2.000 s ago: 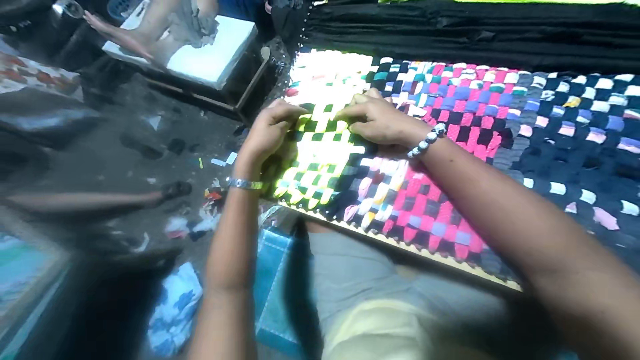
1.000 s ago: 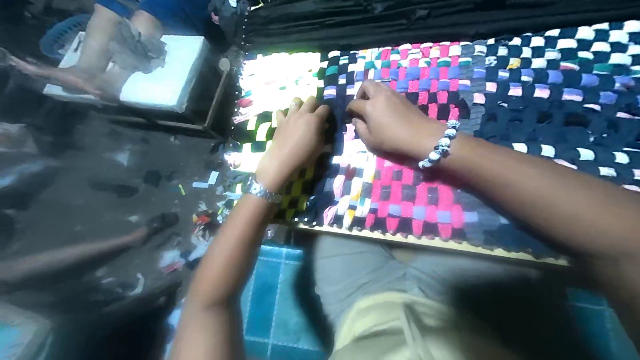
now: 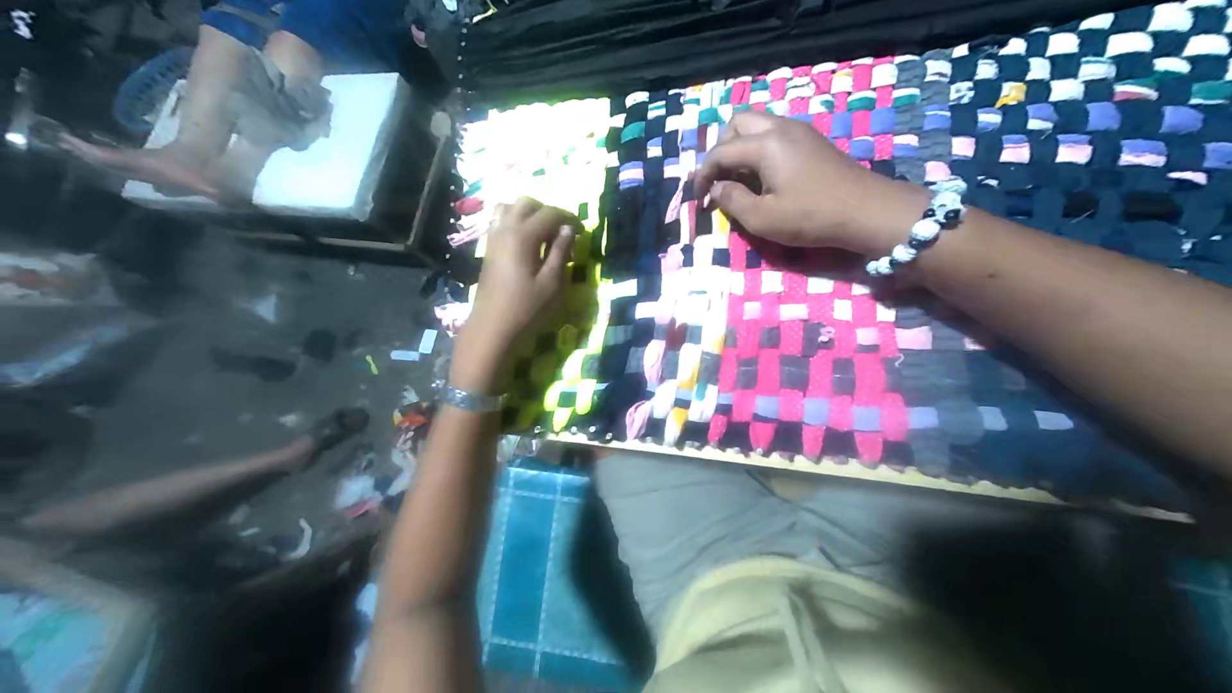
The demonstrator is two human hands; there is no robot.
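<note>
A woven mat of fabric strips in pink, white, navy and yellow-green is stretched over a wooden frame edged with small pegs or nails. My left hand, a band on its wrist, rests on the brightly lit yellow-green part near the left edge, fingers curled. Over the multicoloured strips beside the pink section is my right hand, with a beaded bracelet; its thumb and fingertips are bent close together at the weave. Whether either hand pinches a strip cannot be told.
Black fabric lies along the mat's far side. At upper left, another person's legs and hand are by a white-topped box. Fabric scraps litter the floor at left. A teal tiled surface shows below the frame.
My right hand has moved from the yellow-green part to the strips beside the pink section. My left hand, near the navy strips one second ago, is now farther left. The view has shifted.
</note>
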